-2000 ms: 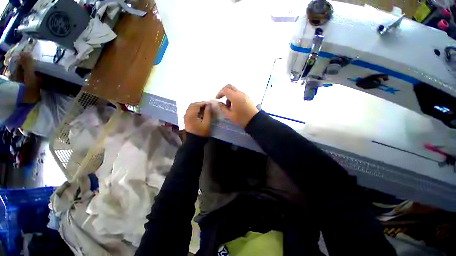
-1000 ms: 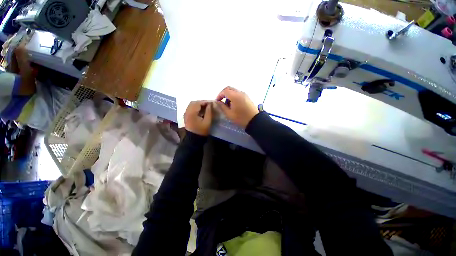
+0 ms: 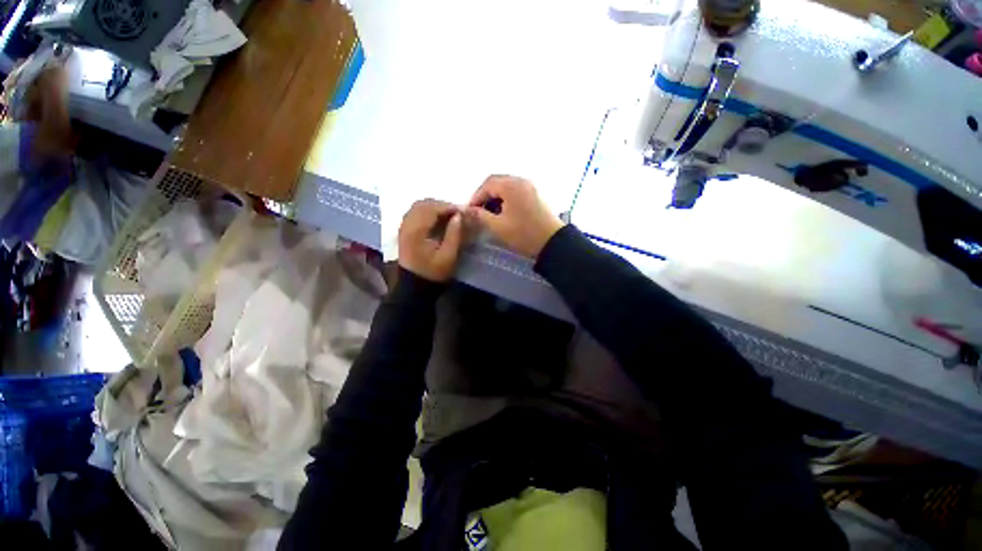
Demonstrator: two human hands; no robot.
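My left hand and my right hand meet at the front edge of the white machine bed. Their thumbs and fingertips pinch a white fabric piece between them, over the grey ruler strip. The fabric nearly vanishes against the white bed, so its outline cannot be told. The sewing machine head stands to the right, with the presser foot right of and slightly above my hands, apart from them.
A cream mesh basket and a crumpled off-white fabric bundle are at the left. Behind is a brown table. Another person's arm shows at far left. A red-tipped rod lies right. A blue crate is lower left.
The view has shifted a little, moving the machine head slightly right and down. My hands stay together at the same edge, with fingertips now closer together. The other person's arm has shifted.
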